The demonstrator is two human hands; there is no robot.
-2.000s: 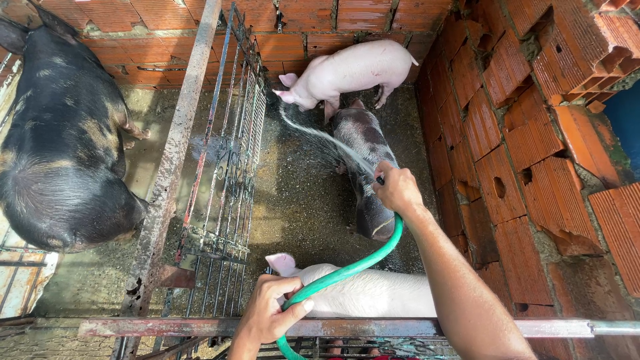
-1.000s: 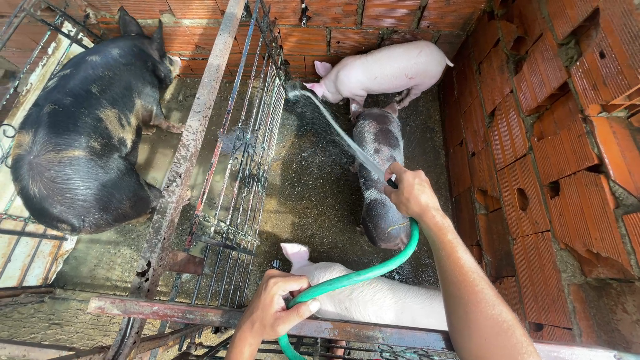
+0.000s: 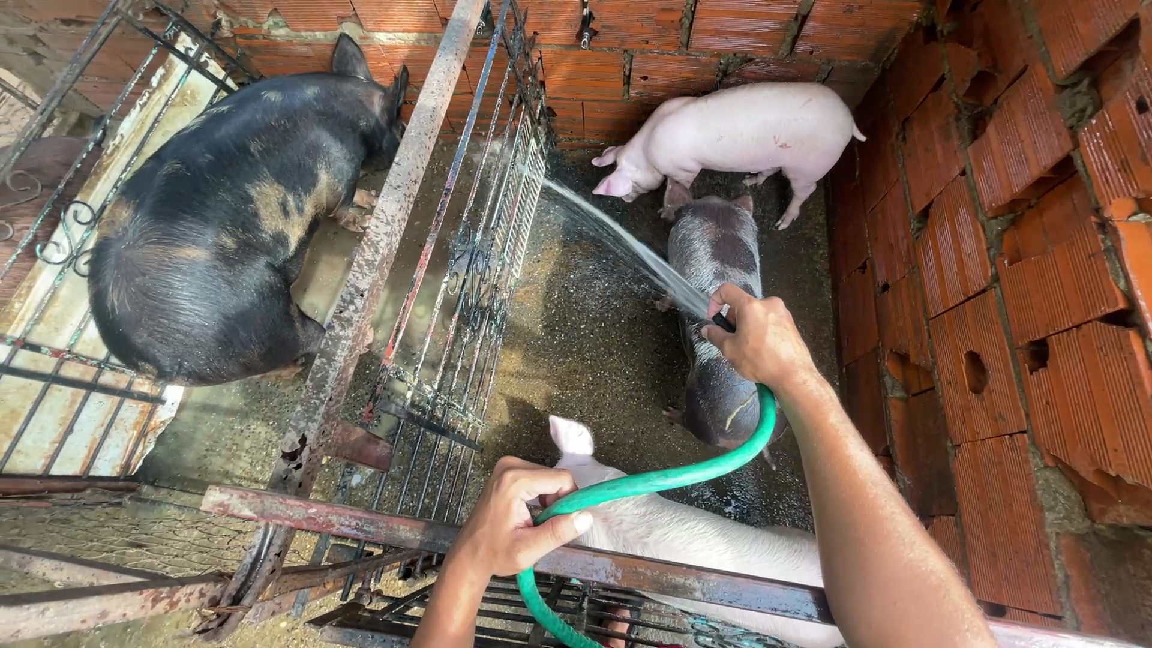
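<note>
My right hand (image 3: pixel 760 335) grips the black end of a green garden hose (image 3: pixel 666 481), and water (image 3: pixel 621 238) sprays from it up and left toward the barred gate. My left hand (image 3: pixel 517 522) is closed around a lower part of the hose, just above the rusty metal rail. Beneath the right hand is a dark grey pig (image 3: pixel 715 238). A pink pig (image 3: pixel 756 130) stands at the back wall, its head lowered to the left. Another pink pig (image 3: pixel 702 544) is below the hose, partly hidden by the rail and my right forearm.
A rusty rail (image 3: pixel 675 576) crosses in front of me. On the left, a metal beam (image 3: pixel 378 243) and a barred gate (image 3: pixel 477 270) divide the pen from a large black pig (image 3: pixel 207 225). Rough hollow-brick walls (image 3: pixel 976 351) stand at the right and back. The concrete floor (image 3: pixel 576 333) is wet.
The view has shifted, bringing more of the black pig into sight. Both hands keep their hold on the hose, and water sprays in all the frames.
</note>
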